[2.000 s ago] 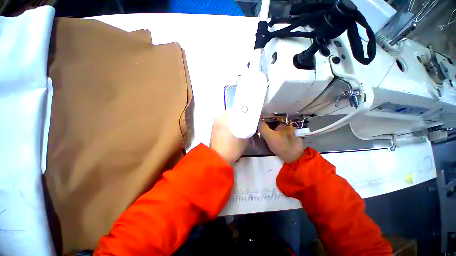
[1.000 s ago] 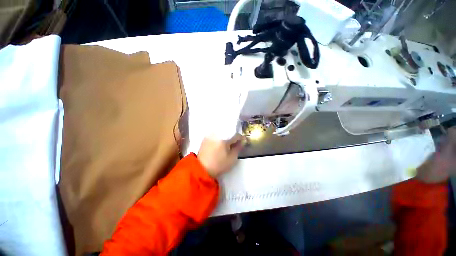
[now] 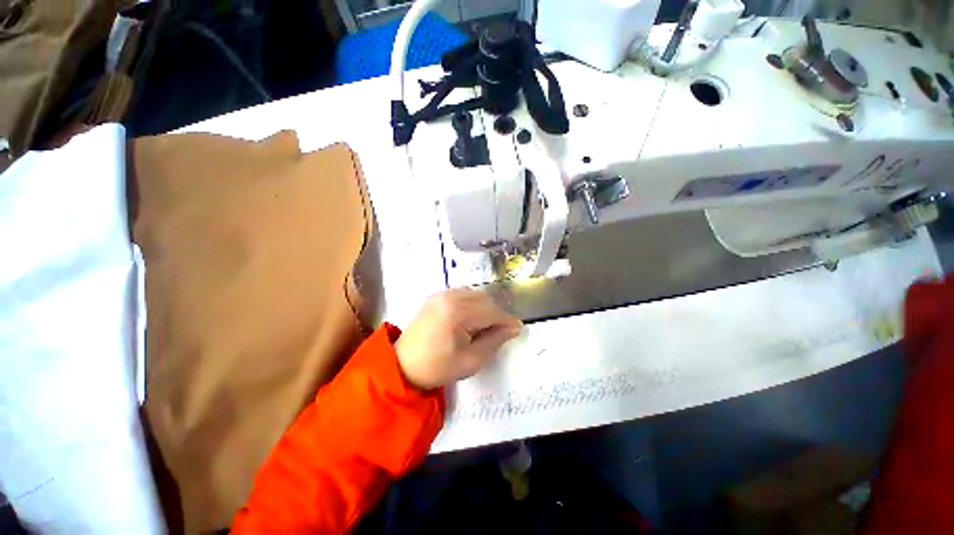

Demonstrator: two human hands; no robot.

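Note:
My left hand (image 3: 457, 336) is bare and lies on the table just in front of the needle area (image 3: 513, 263), with its fingers curled together; whether it pinches a thread or anything small cannot be told. The needle area is lit yellow, and the needle and presser foot are too small to make out. The white sewing machine (image 3: 669, 131) stretches from the middle to the right edge. My right hand is out of the picture; only its red sleeve (image 3: 921, 418) shows at the right edge.
Brown panels (image 3: 246, 272) lie left of the machine, beside folded white material (image 3: 68, 313). A black jointed bracket (image 3: 497, 78) sits on the machine head. The white table's front edge (image 3: 586, 426) has a printed ruler. A box stands low at the right.
My right hand has left the needle area, moved right and gone out of the picture. My left hand stays near the needle. The white oval no longer covers it. The view has shifted right.

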